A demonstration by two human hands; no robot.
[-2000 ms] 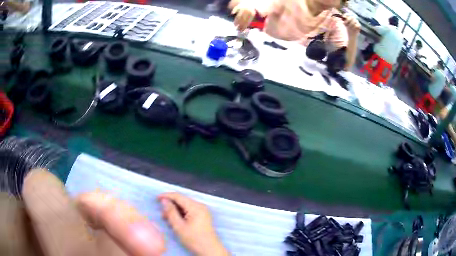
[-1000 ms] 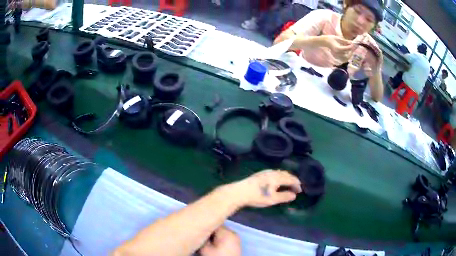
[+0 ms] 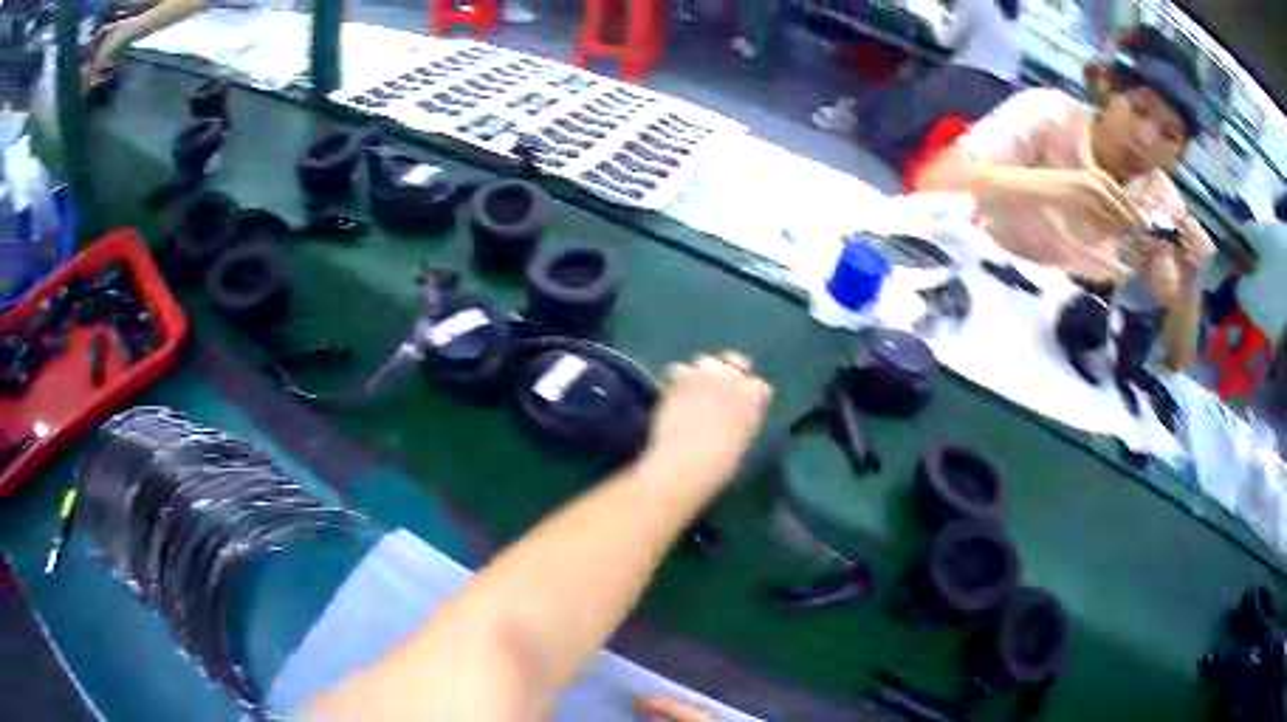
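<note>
My left hand (image 3: pixel 709 412) reaches over the green belt, its fingers curled, at the right edge of a black ear cup with a white label (image 3: pixel 582 401). Its fingertips are hidden, so I cannot tell if it grips the cup or its band. Another labelled cup (image 3: pixel 467 347) lies just left. Only a sliver of my right hand (image 3: pixel 675 710) shows at the bottom edge; what it holds is not visible. To the right of my left hand lies a headphone assembly with a round cup (image 3: pixel 892 371), a thin curved band and several ear cups (image 3: pixel 971 567).
A red parts tray (image 3: pixel 155 294) and a fan of curved metal strands (image 3: pixel 184 529) are at left. A white foam sheet (image 3: pixel 370 621) lies under my left forearm. More cups (image 3: pixel 249 282) are on the belt. Opposite are a person, a blue tub (image 3: pixel 858 274) and a white parts sheet (image 3: pixel 529 120).
My left hand has moved from the ear cup at the right to the labelled cup further left. My right hand has mostly left the picture. The view has swung left, and the headphones at right lie differently.
</note>
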